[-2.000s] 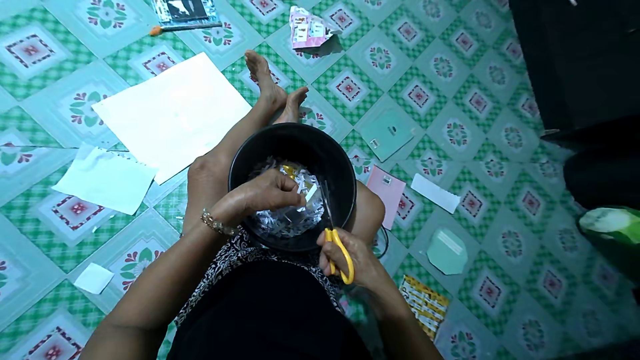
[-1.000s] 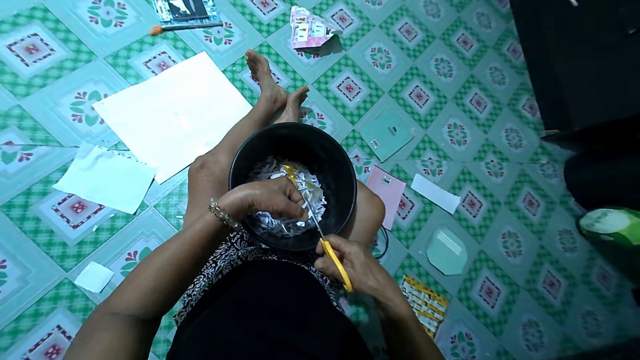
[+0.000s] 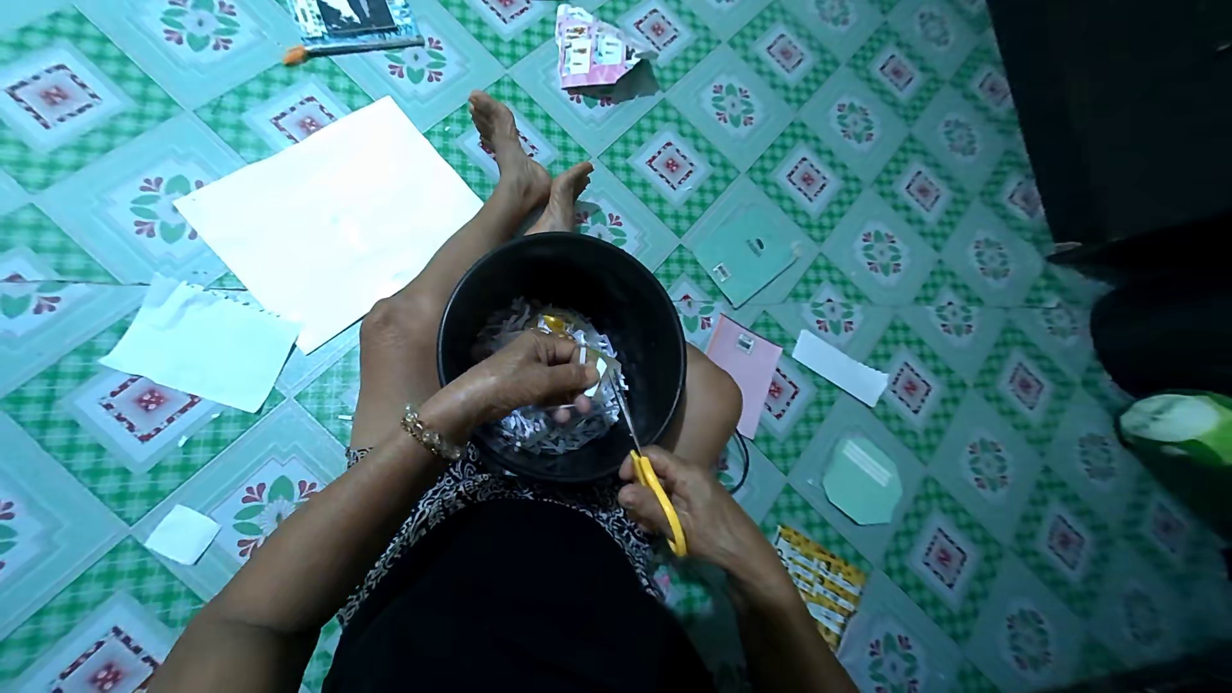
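A black bowl or basin (image 3: 626, 289) rests between my legs, with many small white and silvery paper cuttings (image 3: 549, 423) and a few yellow bits inside. Over its middle, my left hand (image 3: 539, 375) pinches a small white piece of paper (image 3: 595, 371) between thumb and fingers. My right hand (image 3: 683, 505), near the bowl's lower right rim, holds yellow-handled scissors (image 3: 662, 500). Their blades reach over the rim, with the tips close to the paper; whether the blades touch it I cannot tell.
On the patterned floor lie a large white sheet (image 3: 337, 221), a smaller torn sheet (image 3: 207, 342), a green card (image 3: 746, 255), a pink card (image 3: 743, 375), a white strip (image 3: 840, 368) and a yellow patterned piece (image 3: 820, 582). A paintbrush (image 3: 356, 48) lies at the top left. Dark objects stand at right.
My left hand has turned, and the small white piece now shows between its fingers. The scissors have stayed in my right hand, their angle slightly altered.
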